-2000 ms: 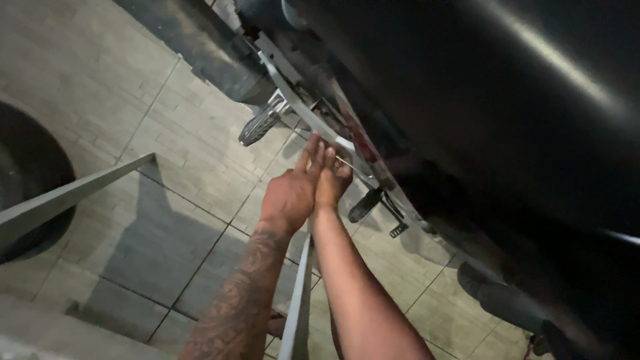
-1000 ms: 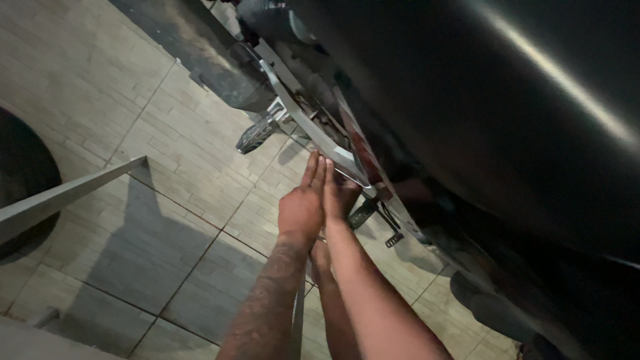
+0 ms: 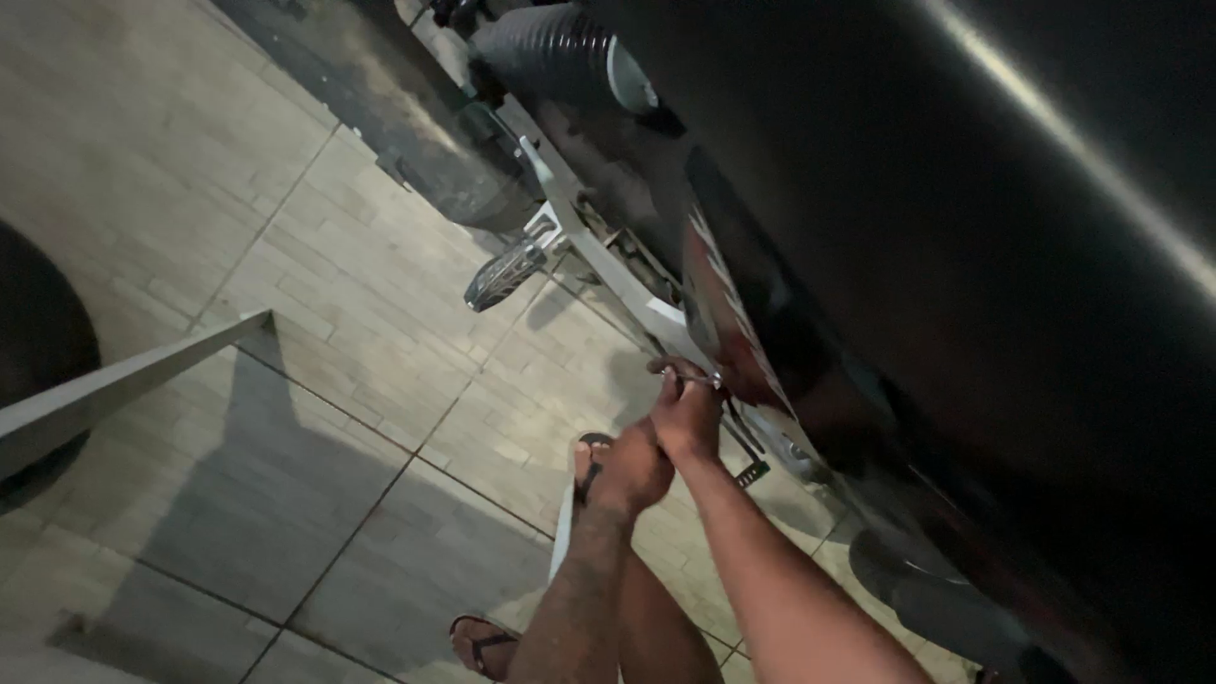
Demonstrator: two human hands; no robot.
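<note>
My right hand [image 3: 689, 423] is closed around a thin metal tool [image 3: 711, 380], perhaps a wrench, at the lower end of the silver footrest bracket [image 3: 617, 280] of a motorcycle. Against its heel rests my left hand [image 3: 635, 470], on the tattooed arm, with its fingers curled and mostly hidden. The tool's shiny tip lies beside the red and black side panel [image 3: 727, 318]. Beyond the hands, a ridged footpeg [image 3: 505, 275] sticks out from the bracket. A small pedal [image 3: 752, 473] shows just past my right wrist.
A dark exhaust muffler [image 3: 408, 104] and a coil-spring shock absorber [image 3: 546, 52] are at the top. The black seat [image 3: 950, 285] fills the right. A metal bar [image 3: 133, 370] and a dark round object [image 3: 43, 351] stand at left. My sandalled feet are on the tiled floor [image 3: 380, 380].
My hands were pressed together with fingers stretched along the bracket; now their fingers are curled, and a metal tool shows in my right hand. More of the shock absorber is in view.
</note>
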